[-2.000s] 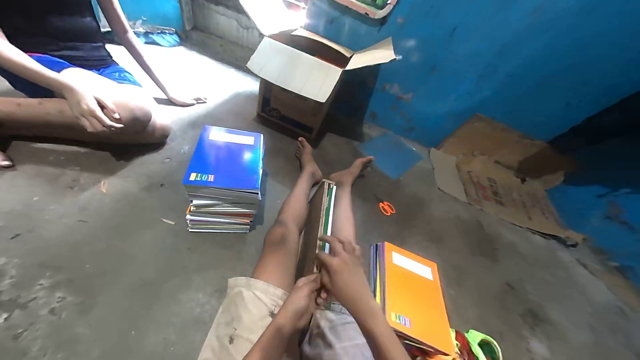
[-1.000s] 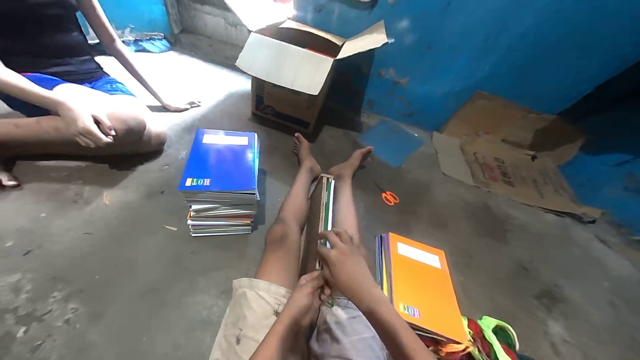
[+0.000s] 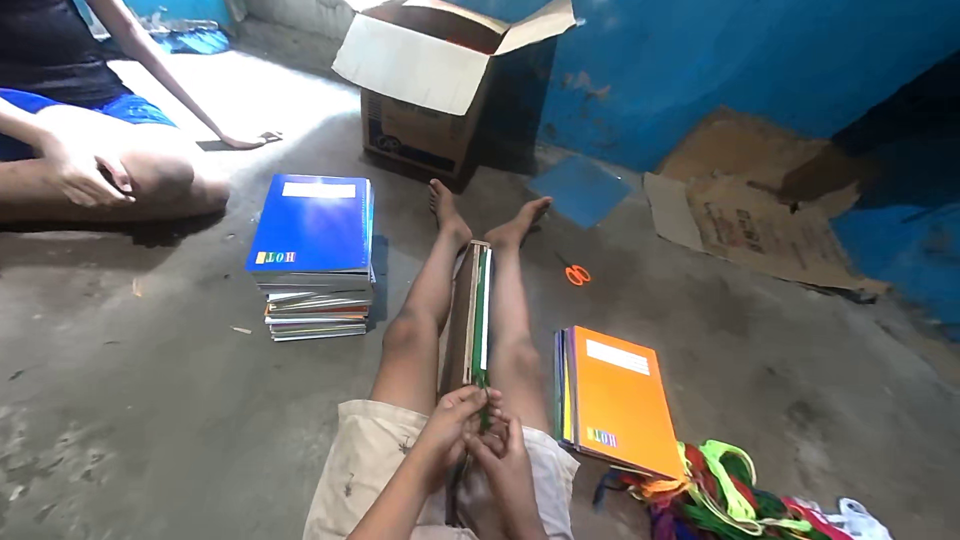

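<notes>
A long narrow brown board-like frame [image 3: 459,322] lies between my legs, with a green strip and a white edge [image 3: 486,307] along its right side. At its near end, my left hand [image 3: 452,427] pinches green cord [image 3: 484,405] between thumb and fingers. My right hand [image 3: 504,450] is close beside it, fingers bent at the lower part of the same cord. The cord's exact path between the fingers is hidden. To the right lies a stack of notebooks with an orange cover [image 3: 622,397]; to the left stands a taller stack topped by a blue notebook [image 3: 311,225].
Orange-handled scissors [image 3: 577,274] lie right of my feet. Bundles of coloured cord [image 3: 720,487] are at the lower right. An open cardboard box [image 3: 420,127] stands beyond my feet, flattened cardboard [image 3: 750,217] lies by the blue wall, and another person [image 3: 97,150] sits at the left.
My right hand has drawn back from along the frame toward its near end, beside my left hand. Green cord now shows plainly at the fingers.
</notes>
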